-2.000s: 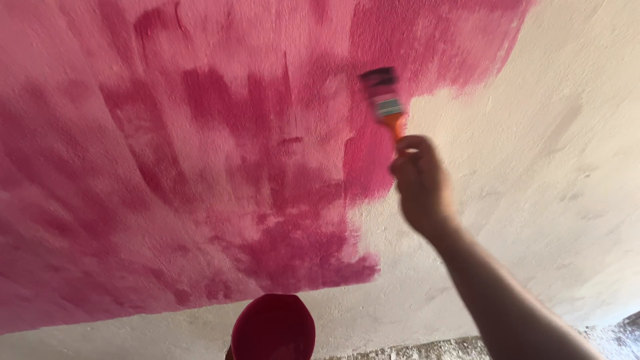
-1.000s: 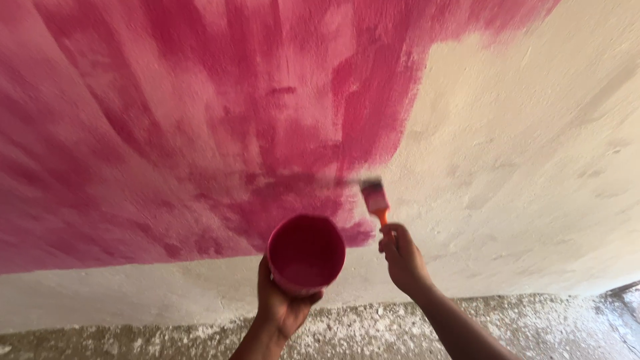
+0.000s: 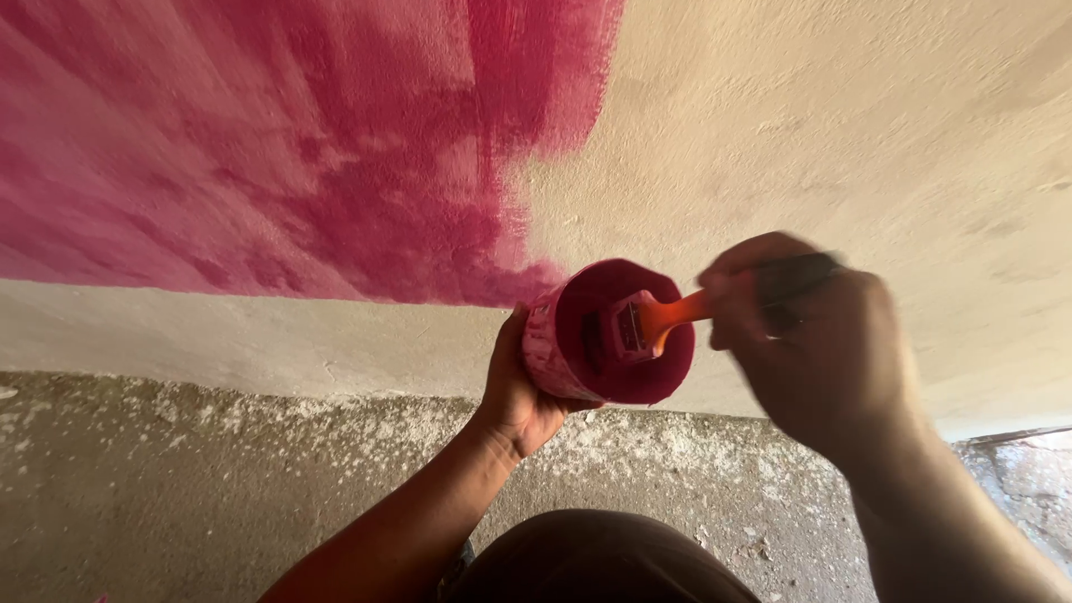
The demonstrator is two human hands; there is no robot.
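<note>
My left hand [image 3: 523, 402] grips a round paint container [image 3: 553, 352] from below and the left; its inside is dark pink and its outer side is streaked with paint. Its mouth tilts toward the right. My right hand [image 3: 804, 335], somewhat blurred, holds a flat paintbrush [image 3: 674, 316] by its orange and black handle. The brush head is inside the container, and its bristle tips are hard to make out there. Behind the container stands a wall [image 3: 754, 151], pink on the left and cream on the right, with a ragged edge between the two colours.
Along the foot of the wall runs a cream strip [image 3: 209, 335] below the pink. Under it lies a rough concrete floor [image 3: 209, 502] spotted with white. A dark rounded shape, perhaps my knee [image 3: 595, 557], is at the bottom centre.
The brush was up against the wall's pink edge two seconds ago; now its head is in the container. My left hand and the whole container have come into view. The view has tilted down.
</note>
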